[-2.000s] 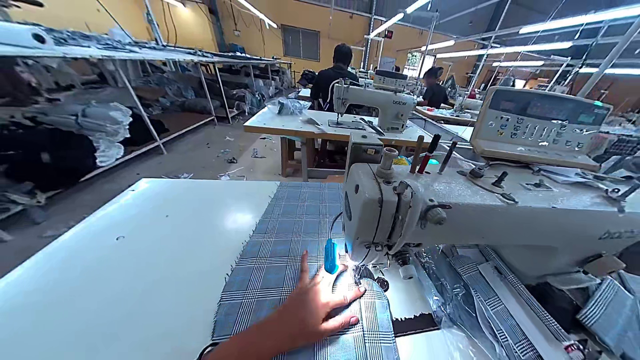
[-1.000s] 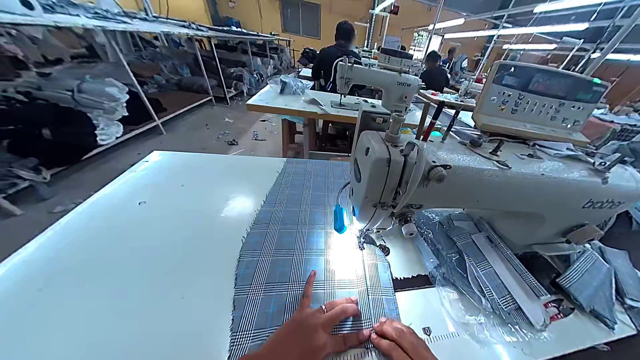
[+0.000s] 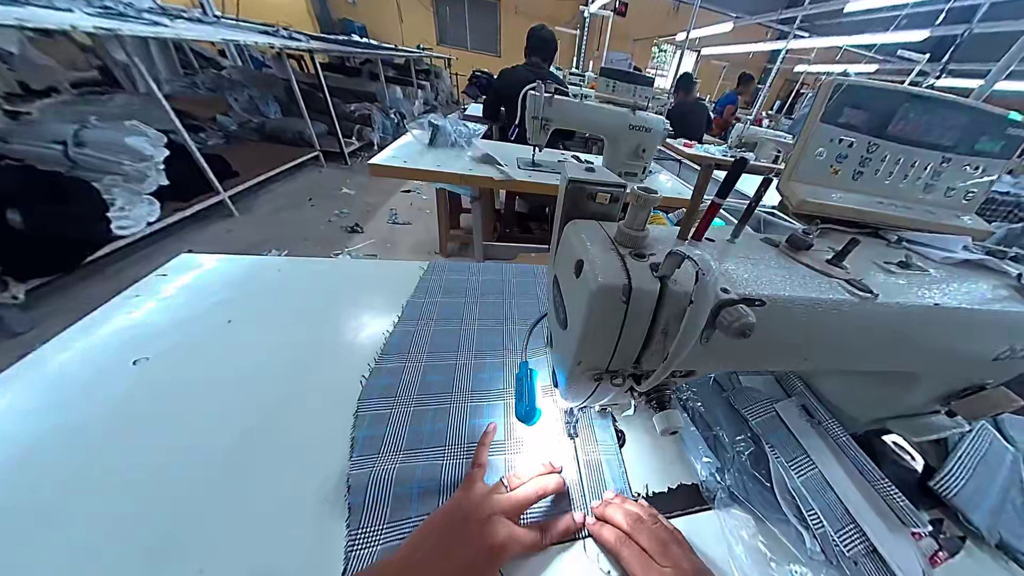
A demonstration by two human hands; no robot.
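Note:
A grey plaid fabric panel (image 3: 448, 360) with frayed left edge lies on the white sewing table, its right part under the needle area of an industrial sewing machine (image 3: 608, 312). My left hand (image 3: 496, 508) rests on the cloth with spread fingers, just in front of the presser foot (image 3: 571, 422). My right hand (image 3: 644, 536) touches the near right edge of the fabric, its fingertips close to my left thumb. A seam or fold line runs from the foot toward both hands. A small blue lamp (image 3: 526, 394) lights the cloth beside the needle.
Plastic-wrapped plaid pieces (image 3: 808, 464) lie under the machine arm at right. A control panel (image 3: 904, 152) stands on the machine. Ahead is another sewing machine (image 3: 596, 128) on a table, with a person (image 3: 520, 88) seated behind it. Shelves of fabric (image 3: 88, 152) line the left.
My right hand, not in view two seconds ago, came in beside the left at the fabric's near edge. The left hand is nearer to me than at first, away from the presser foot.

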